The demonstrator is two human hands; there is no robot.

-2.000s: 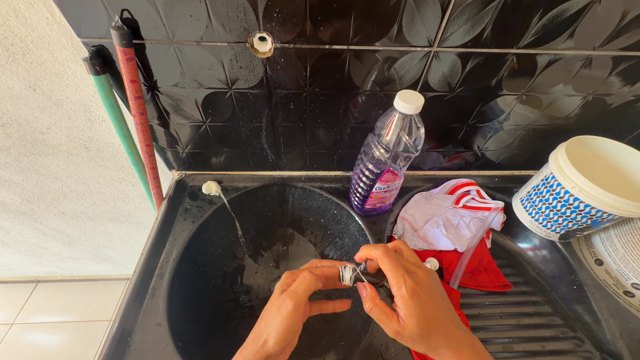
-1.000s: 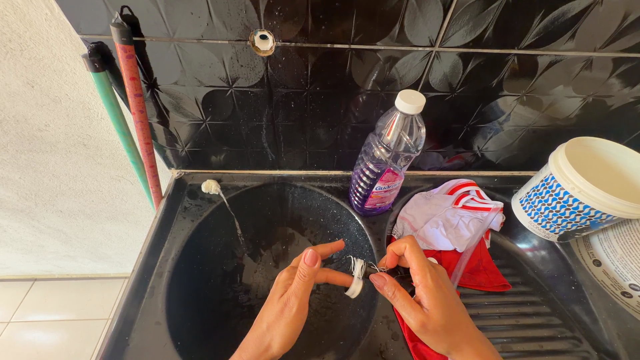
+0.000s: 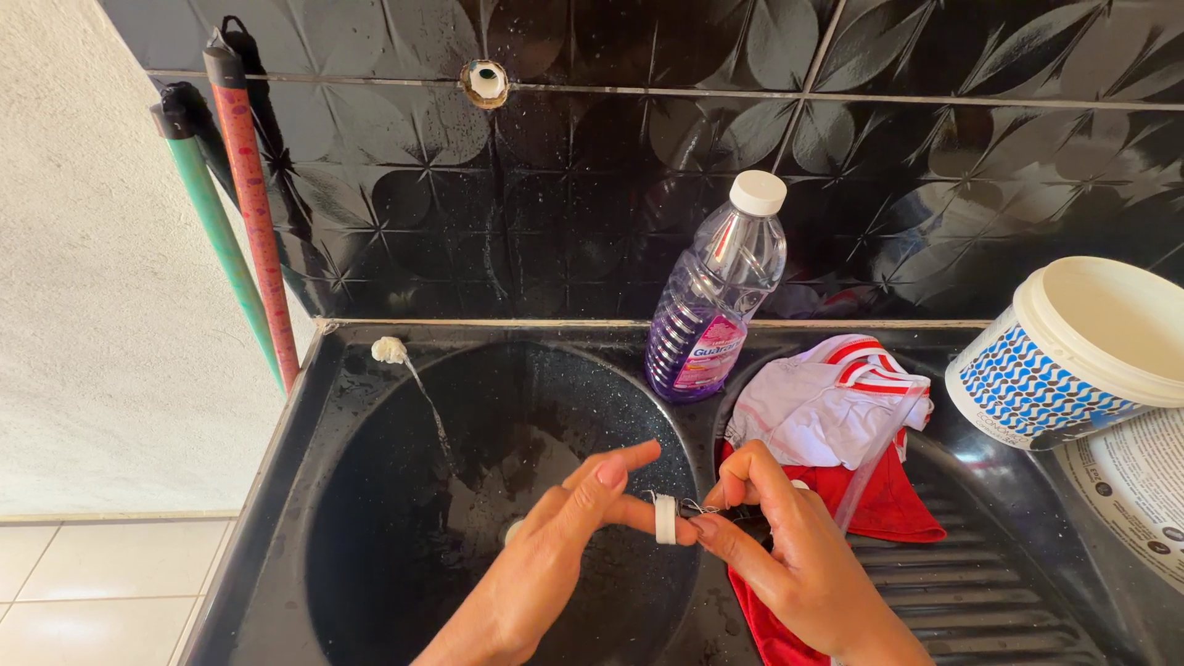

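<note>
Over the right side of the black sink basin (image 3: 398, 573), my left hand (image 3: 555, 546) has a white ring-shaped roll, seemingly thread seal tape (image 3: 665, 519), around a finger. That hand's thumb is raised off the roll. Thumb and forefinger of my right hand (image 3: 786, 546) meet just right of the roll, pinching thin loose white strands (image 3: 703, 508) at a small dark part. What the dark part is cannot be told, as fingers partly hide it. Red and white cloths (image 3: 814, 407) lie behind and beneath my right hand.
A bottle of purple liquid (image 3: 717, 287) stands behind the basin. At the right are a white bucket (image 3: 1064, 370), a round printed lid (image 3: 1138, 499) and the ribbed drainboard (image 3: 962, 592). Two poles (image 3: 254, 203) lean at the left. The tiled wall has a pipe hole (image 3: 486, 83).
Two seconds ago both hands were close together around the roll. Since then my left thumb has lifted away, and the roll now shows plainly around a left finger.
</note>
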